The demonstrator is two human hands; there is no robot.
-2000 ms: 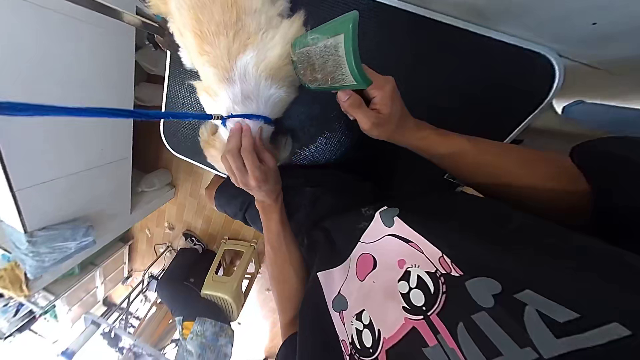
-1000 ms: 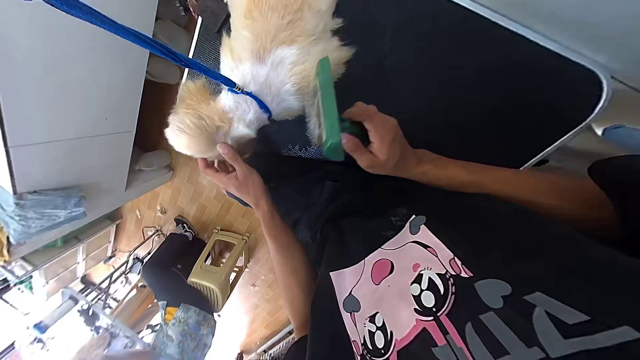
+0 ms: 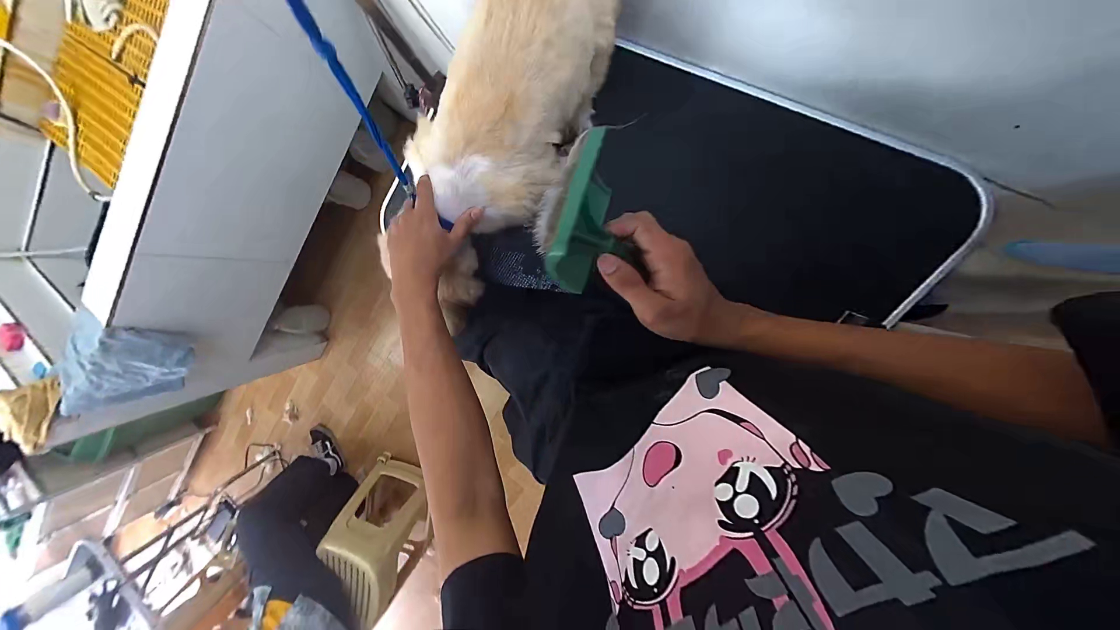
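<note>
A cream and white furry dog (image 3: 525,96) stands on a black grooming table (image 3: 752,184), its head low at the table's left edge. My left hand (image 3: 426,232) rests at the dog's neck, over a blue leash (image 3: 346,83) that runs up to the left. In my right hand (image 3: 662,276) is the handle of a green slicker brush (image 3: 579,219); its bristle side faces the dog's fur near the chest and front leg. Whether the bristles touch the fur is unclear. My left hand covers part of the dog's head and collar area.
A white cabinet (image 3: 236,175) stands at left, with blue plastic (image 3: 127,363) at its corner. Below are a wood-look floor (image 3: 367,376), a beige plastic stool (image 3: 381,525) and a person's dark-clad leg (image 3: 284,525). The table has a pale metal rim (image 3: 984,206).
My left hand has moved from the dog's chin up to its neck. The brush stays in my right hand, its bristles turned toward the dog. The dog's head has turned down. The view has shifted.
</note>
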